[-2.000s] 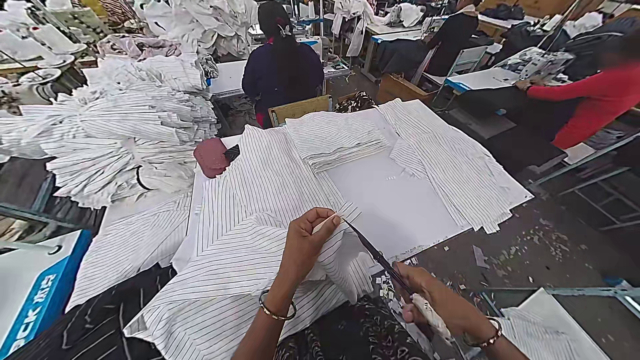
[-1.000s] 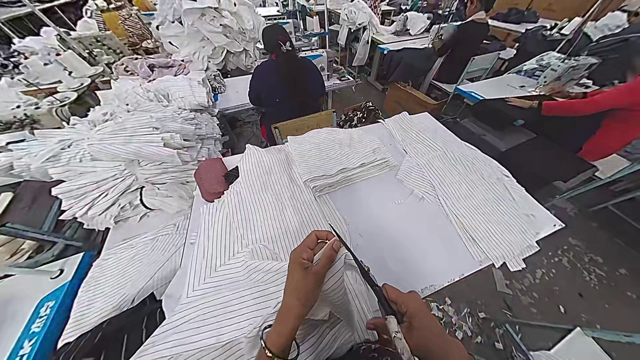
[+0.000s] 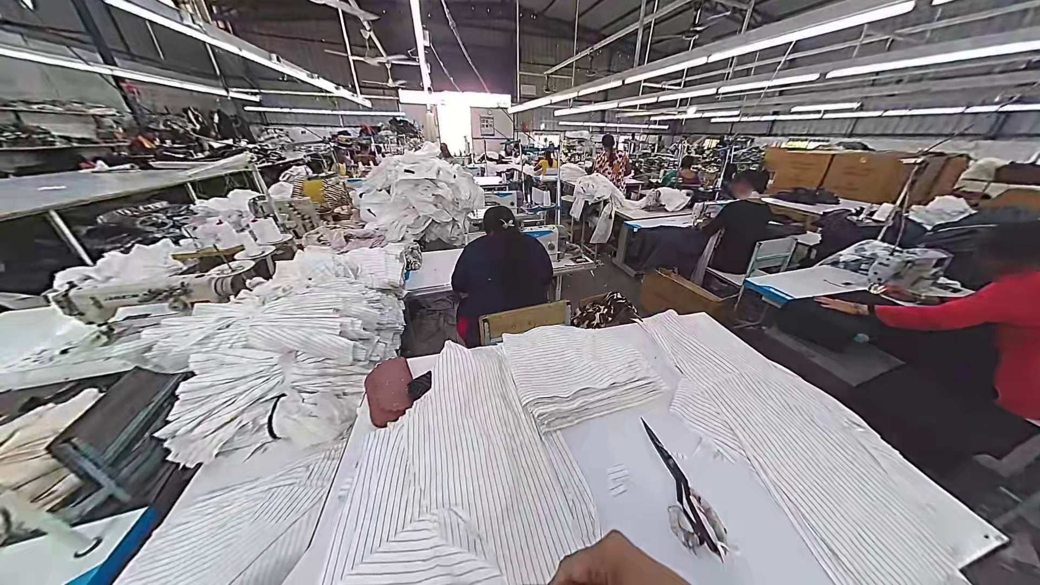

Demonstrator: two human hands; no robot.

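Scissors with dark blades and wrapped handles (image 3: 691, 496) lie on the white tabletop (image 3: 626, 439), next to a few small white scraps. What looks like my right hand (image 3: 617, 562) shows at the bottom edge, left of the handles and apart from them; its fingers are mostly cut off. My left hand is out of view. White striped fabric (image 3: 479, 439) lies just beyond and left of the hand. A folded stack of striped pieces (image 3: 577, 370) sits at the table's far side, and more striped panels (image 3: 804, 447) lie along the right.
A maroon object (image 3: 388, 392) rests at the table's far left edge. Left of it rises a large pile of striped garment pieces (image 3: 284, 349). A person in dark clothing (image 3: 502, 272) sits ahead, and a person in red (image 3: 1007, 333) works at a sewing machine on the right.
The scissors, held in my right hand before, now lie on the tabletop. My left hand, which pinched the fabric, has left the view. The view has tilted up.
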